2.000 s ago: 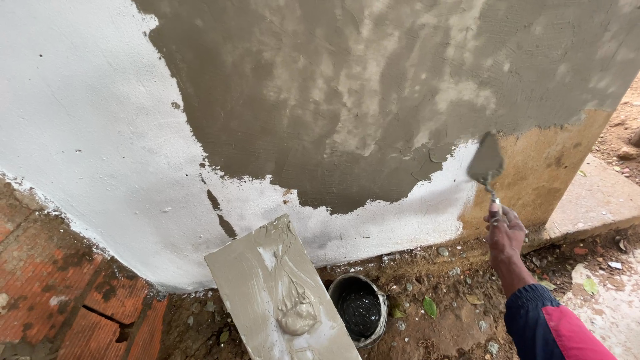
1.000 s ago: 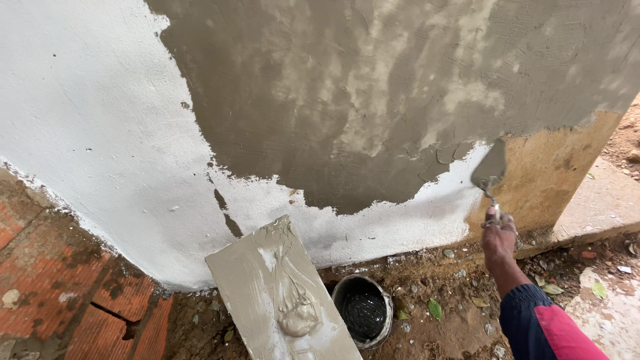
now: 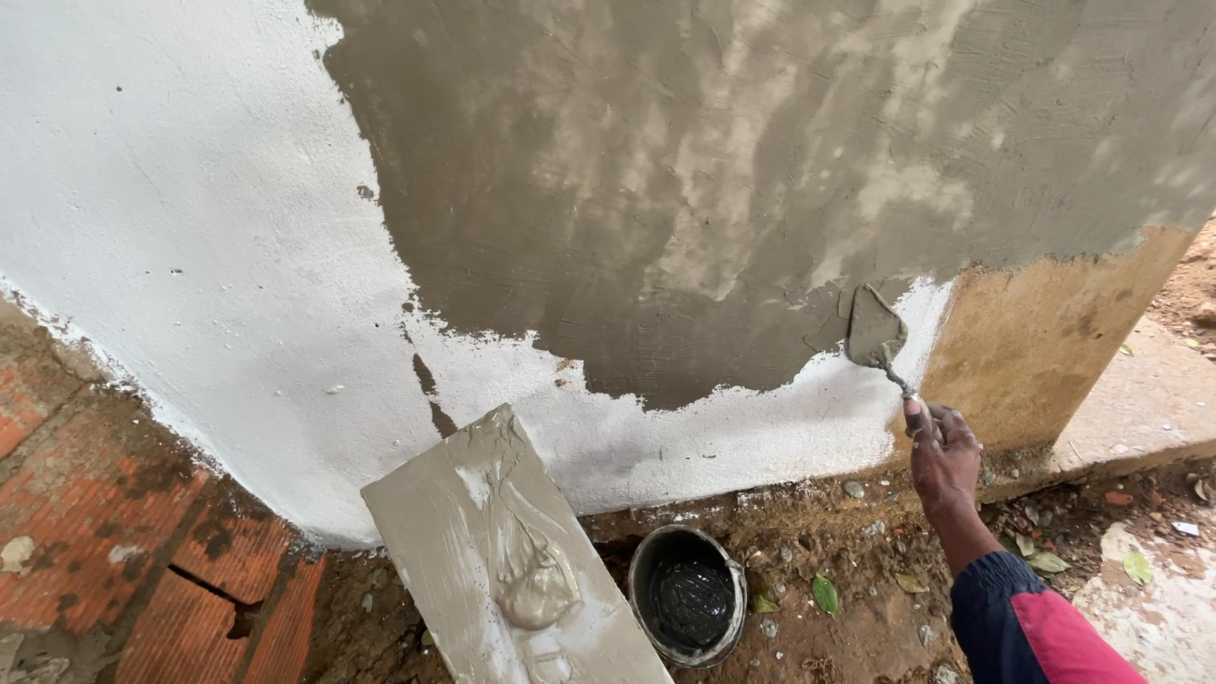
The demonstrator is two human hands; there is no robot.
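My right hand (image 3: 945,461) grips the handle of a small pointed trowel (image 3: 876,328), whose mortar-smeared blade lies at the lower edge of the grey-brown plaster coat (image 3: 589,190) on the wall. White paint (image 3: 228,237) shows to the left of and below that coat, and a bare tan patch (image 3: 1035,351) lies to the right. A flat rectangular board (image 3: 427,532) slants up from the bottom of the view and carries a mound of wet plaster (image 3: 540,597). My left hand is out of view; what holds the board is hidden.
On the soil by the wall's foot stands a round bucket (image 3: 638,570) with dark, wet contents, just right of the board. Orange hollow bricks (image 3: 180,622) lie at the lower left. A concrete ledge (image 3: 1130,408) runs past the wall corner at right, with leaves and stones near it.
The trowel has moved left, from the border of the tan patch onto the edge of the plaster coat. My right hand has gone with it, still holding the handle. The board has stayed about where it was.
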